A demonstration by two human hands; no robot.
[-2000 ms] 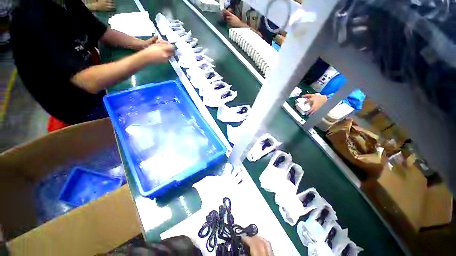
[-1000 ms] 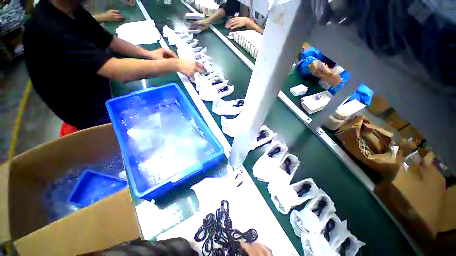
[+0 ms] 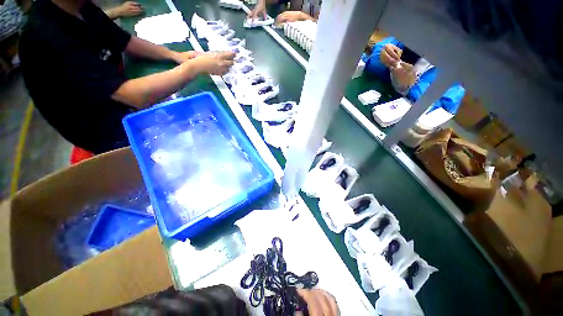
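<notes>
Black coiled cables [image 3: 270, 278] lie in a tangled pile on the white sheet [image 3: 336, 274] at the bottom centre. My right hand [image 3: 320, 302] is at the right edge of the pile, cut off by the bottom edge of the picture. Its fingers touch or nearly touch the cables; whether they grip one cannot be told. A dark sleeve of my left arm lies along the bottom edge left of the pile, but my left hand is out of the picture. White-wrapped units [image 3: 392, 250] with dark items on top stand in a row on the green belt [image 3: 432, 228].
A blue tote [image 3: 216, 216] with shiny clear contents sits left of the belt. An open carton [image 3: 92, 287] holds a small blue tray [image 3: 117, 227]. A pale metal post [image 3: 327, 80] rises in front of the belt. A person in black works at left; other people's hands show across the belt.
The row of wrapped units has shifted slightly along the belt. The person in black has drawn their hands back from the units. My right hand stays beside the cables.
</notes>
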